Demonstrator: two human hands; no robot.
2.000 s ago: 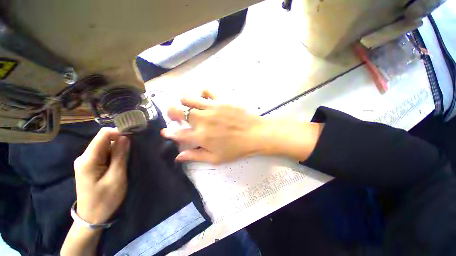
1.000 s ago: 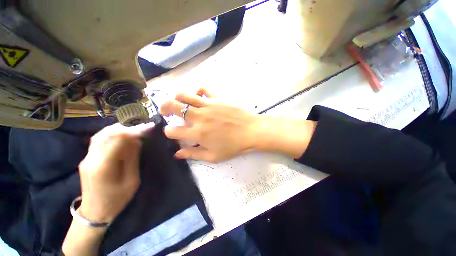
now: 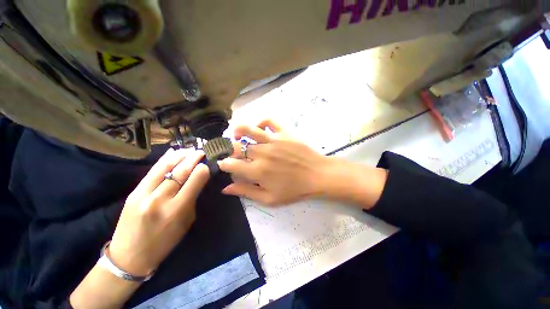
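A black garment panel [image 3: 217, 226] lies under the machine head and spreads left. A light grey strip [image 3: 202, 282] lies along its near edge. My left hand [image 3: 158, 211] lies on the black cloth, fingertips beside the ribbed round knob [image 3: 218, 148]. My right hand [image 3: 277, 167] is on the panel's right edge, fingertips close to the knob. A small dark piece [image 3: 212, 166] shows between the fingertips of both hands. The needle point is partly hidden by the knob and fingers. Whether either hand pinches the cloth is unclear.
The cream sewing machine [image 3: 289, 36] with purple lettering spans the top. A red-handled tool [image 3: 438, 116] and a clear plastic bag [image 3: 467, 110] lie right of its base on the pale table [image 3: 313, 232]. Grey-white pieces with black stripes [image 3: 531, 96] hang at the right end.
The view has shifted, showing more of the machine head. My left hand has opened out from a bunched pose and lies flatter, fingers by the knob. My right hand keeps much the same pose.
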